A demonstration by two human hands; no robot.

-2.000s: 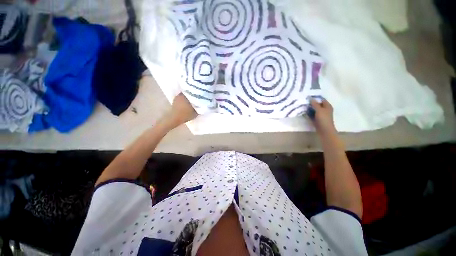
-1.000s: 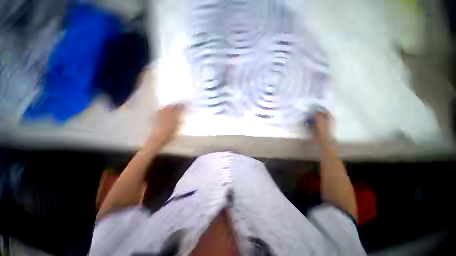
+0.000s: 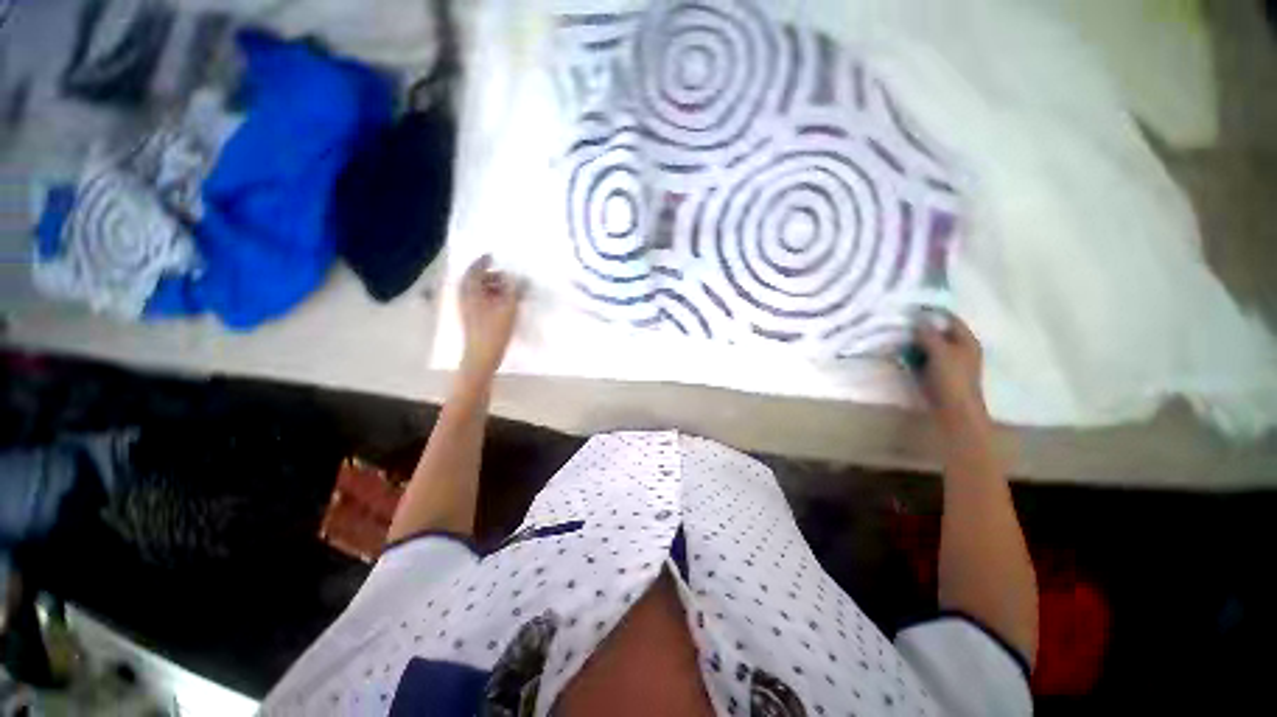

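The circle-print fabric (image 3: pixel 728 175) lies flat over the plain white fabric (image 3: pixel 1078 238) on the cutting table, straight in front of me. A strip of white shows along its left and near sides. My left hand (image 3: pixel 490 297) is on the white fabric's left near edge, fingers bent; whether it pinches the cloth is not clear. My right hand (image 3: pixel 950 350) is at the near right corner of the print and holds a small dark object (image 3: pixel 913 353), partly hidden by the fingers.
Crumpled bright blue fabric (image 3: pixel 287 182), a black bundle (image 3: pixel 399 203) and printed cut pieces (image 3: pixel 119 238) lie on the table's left. Pale yellow material (image 3: pixel 1169 70) is at the far right. Below the table are a red-brown box (image 3: pixel 361 507) and red fabric (image 3: pixel 1071 637).
My left hand has moved off the print's near left corner onto the white fabric's left edge. The print's folded left corner now lies flat. The view has shifted, with some blur in between.
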